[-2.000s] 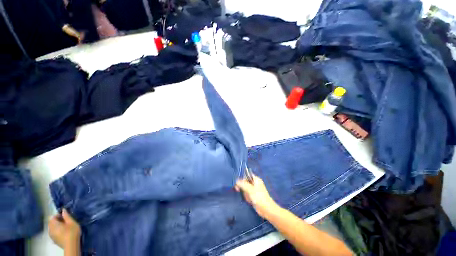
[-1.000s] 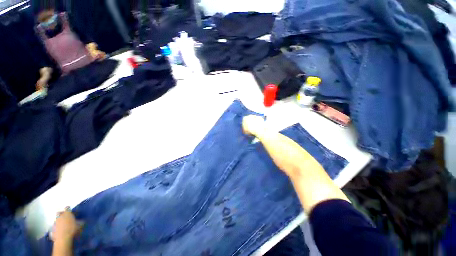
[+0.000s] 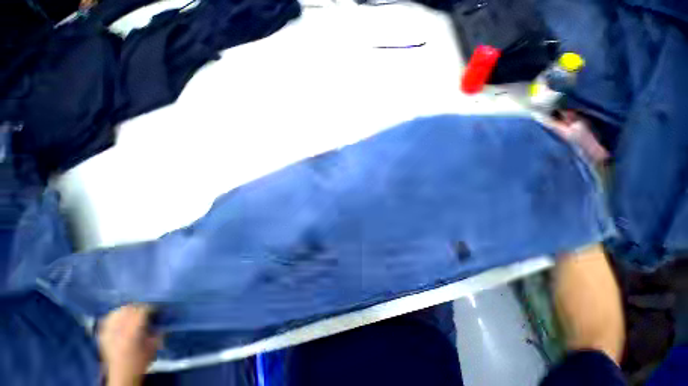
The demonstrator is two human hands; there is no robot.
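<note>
Blue denim jeans [image 3: 377, 211] with small dark motifs lie lengthwise along the near side of the white table [image 3: 264, 136]. My left hand [image 3: 130, 339], blurred, is closed on their near edge at the left end. My right forearm [image 3: 590, 301] reaches up to the right end of the jeans, near the leg hem. The denim covers my right hand, so its fingers and any grip are hidden.
A red thread cone [image 3: 480, 69] and a small yellow-capped bottle [image 3: 557, 79] stand beyond the right end. A pinkish phone-like item [image 3: 585, 137] lies beside them. Black garments [image 3: 68, 90] are heaped left; more jeans [image 3: 656, 151] hang right.
The jeans leg, lifted and folded before, now lies spread over the table's near part. My right hand has moved right and gone under the denim. The view has tilted down.
</note>
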